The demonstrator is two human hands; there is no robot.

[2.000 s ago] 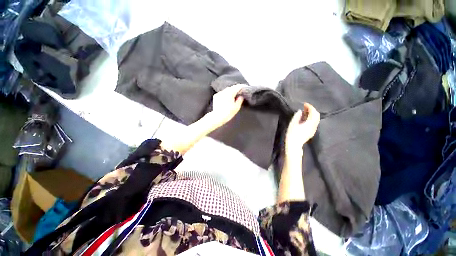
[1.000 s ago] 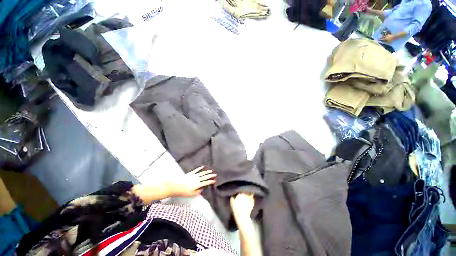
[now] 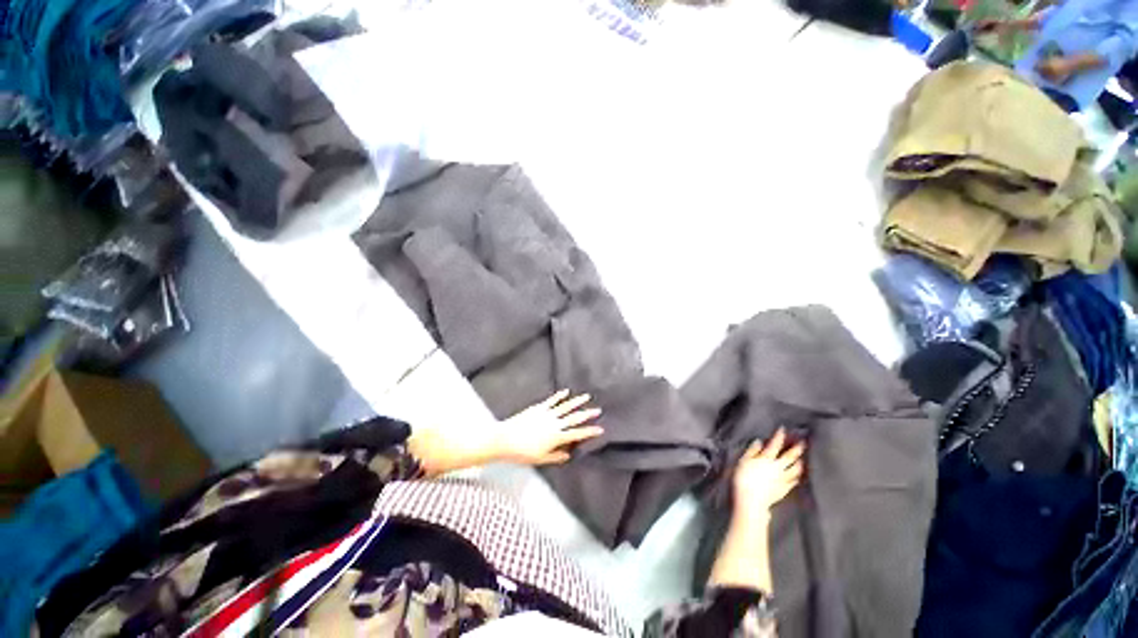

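A grey-brown garment lies on the white-covered table in front of me, its near end folded over and partly creased. My left hand rests on its near left edge, palm down with fingers spread. A second grey-brown piece lies to the right and meets the first near the middle. My right hand lies on this piece near its left side, fingers apart. Neither hand grips cloth. I cannot tell which piece is the jacket or the shorts.
Khaki garments are stacked at right, above a dark garment with dotted trim and navy cloth. A dark grey garment lies upper left. Small clear packets and an open carton are at left. Another person's blue sleeve shows top right.
My right hand has come out of the opening in the left piece's near end and moved right onto the other piece. That near end now lies flatter. My left hand stays on the cloth.
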